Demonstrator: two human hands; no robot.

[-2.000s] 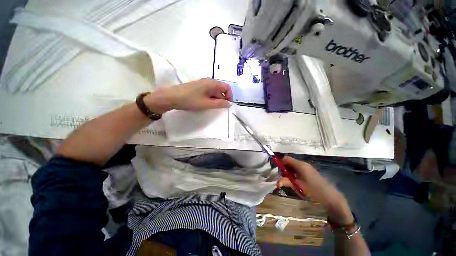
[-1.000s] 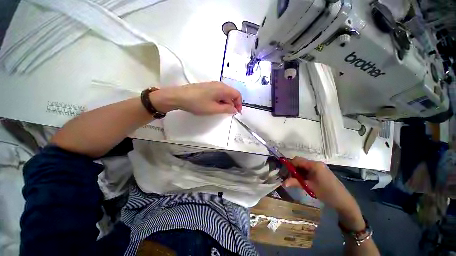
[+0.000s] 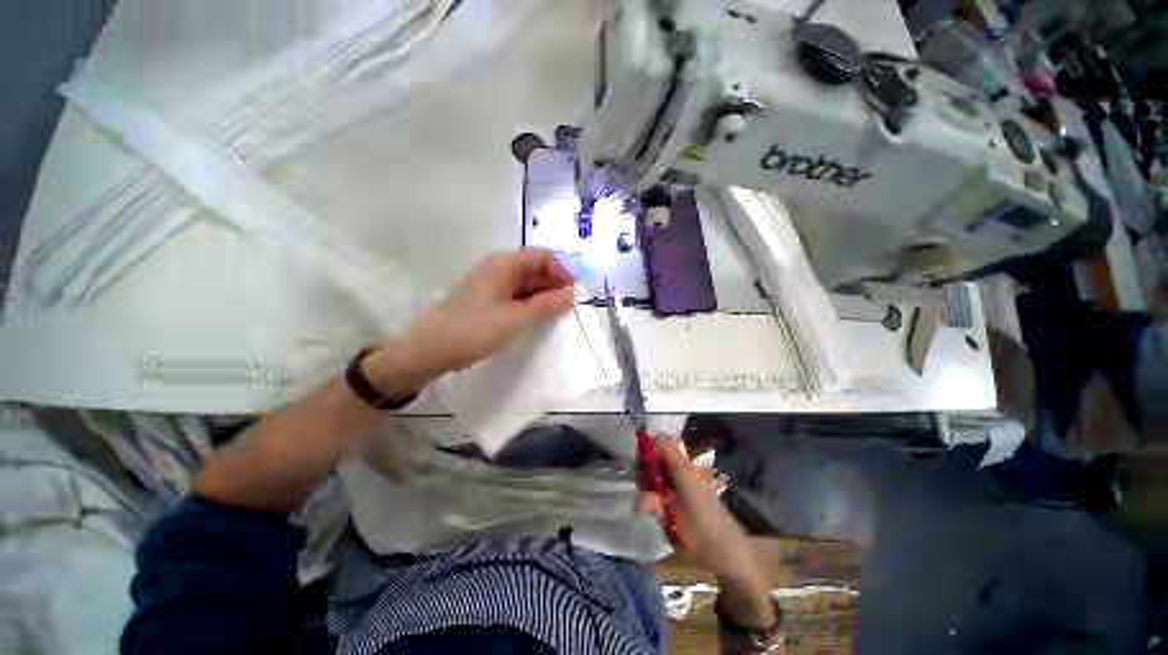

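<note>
My left hand [image 3: 493,307] pinches the edge of a white fabric piece [image 3: 519,384] just left of and below the lit needle area [image 3: 587,228]. The piece hangs from my fingers, its pointed lower corner over the table's front edge. A white strip [image 3: 243,189] runs from the upper left down toward my left wrist. My right hand [image 3: 692,505] holds scissors [image 3: 626,365] by the red handles. The blades point up, right beside the piece, tips just below the needle plate. I cannot tell whether the blades touch the cloth.
The white "brother" sewing machine [image 3: 820,166] stands behind and to the right. A dark purple phone [image 3: 679,256] lies right of the needle. A folded strip bundle [image 3: 797,301] lies further right. Stacked strips [image 3: 167,218] lie at left. White cloth [image 3: 474,505] is heaped below the table edge.
The scissors have swung more upright, and my right hand has moved left. My left hand has turned and lifted the fabric piece, which now hangs tilted. The camera view has shifted.
</note>
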